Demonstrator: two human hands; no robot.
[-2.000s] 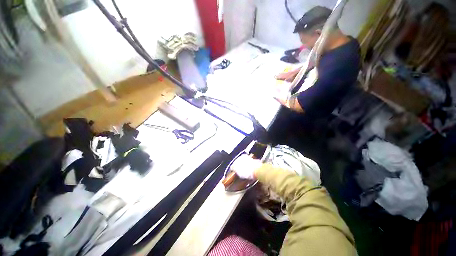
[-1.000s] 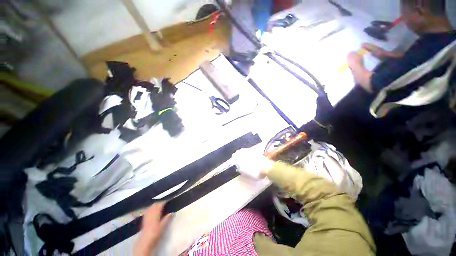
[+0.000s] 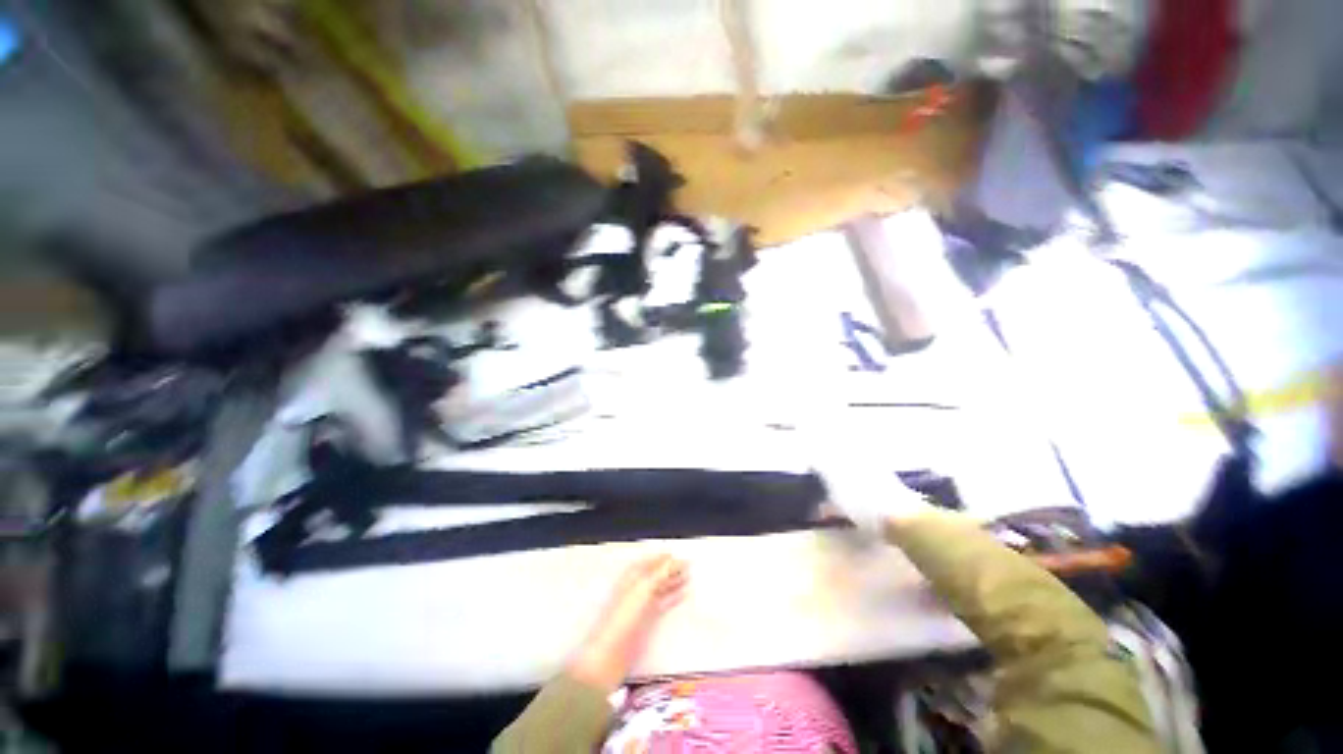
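Long black strips lie side by side across the white table, joined or overlapping toward the right and spread apart at the left. My right hand, in a white glove, is at their right end; blur hides whether its fingers grip them. A small dark piece shows just beyond it. My bare left hand is over the table in front of the strips, its fingers blurred and seemingly curled, nothing seen in it. The iron's orange-brown handle shows at the right, beside my right sleeve.
Black bundles, one with a neon-green tie, lie at the table's back. A grey bar is right of them. A long dark padded roll is at back left. Pale pieces lie behind the strips. Dark hose lines hang at the right.
The view has swung left; the other person is almost out of view. The strips now run nearly level. My left hand has moved off the strips' near edge. My right hand remains near their right end.
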